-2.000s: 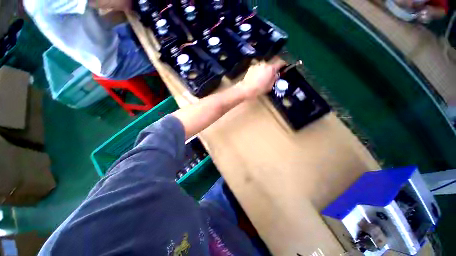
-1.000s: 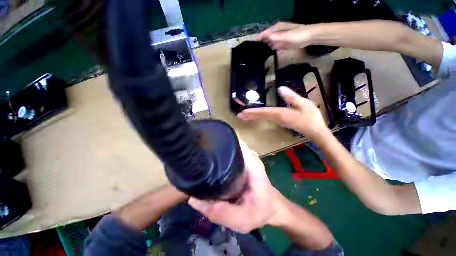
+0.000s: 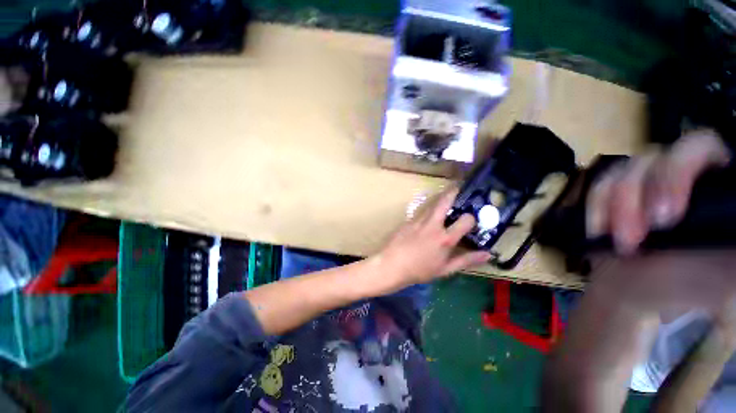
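A black plastic housing (image 3: 529, 157) lies tilted on the cardboard bench, right of the screw feeder. A round white motor disc (image 3: 488, 216) shows near its lower left end. My left hand (image 3: 428, 246) grips that end, with fingertips beside the disc. My right hand (image 3: 654, 198), blurred, is at the right, wrapped around a thick black electric screwdriver (image 3: 694, 222). The screwdriver's front end is beside the housing's right side; its bit cannot be made out.
The blue-sided silver-white screw feeder (image 3: 440, 105) stands behind my left hand. Several housings with motors (image 3: 60, 93) lie at the far left. A green crate (image 3: 133, 302) with black parts is below the bench. A red stool (image 3: 524, 319) and a person's pale sleeve (image 3: 674, 355) are lower right.
The view has turned. My left hand has come onto a housing beside the feeder. My right hand with the screwdriver has moved from the middle to the right.
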